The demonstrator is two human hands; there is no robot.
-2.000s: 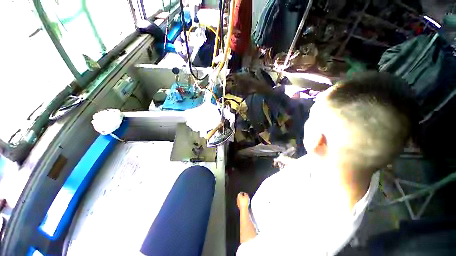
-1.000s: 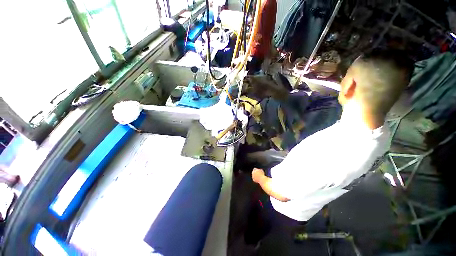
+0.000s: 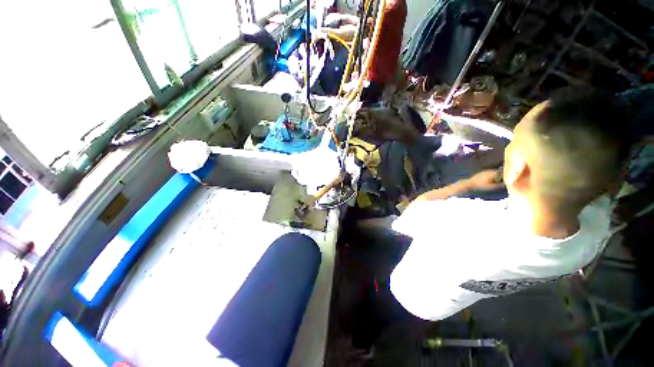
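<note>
Neither of my hands shows in the picture. The navy padded pressing arm [image 3: 276, 297] lies bare over the white-topped ironing table [image 3: 172, 265], its rounded end pointing away from me. The steam iron [image 3: 337, 195] sits at the table's far right corner beside the flat grey-brown iron rest [image 3: 287, 204], with no hand on it. A small dark fitting lies on the plate. A small reddish patch at the bottom edge is too cut off to name.
A person in a white shirt [image 3: 495, 247] stands close at the right, an arm over the dark garment pile [image 3: 391, 165]. Yellow hoses [image 3: 369, 57] hang beyond the iron. Blue strips [image 3: 136, 233] line the window side; a white bundle [image 3: 189, 155] sits at the far corner.
The person in white has turned and now reaches an arm forward over the pile. The view has swung, so the table sits slightly further right. The padded arm and iron stay in place.
</note>
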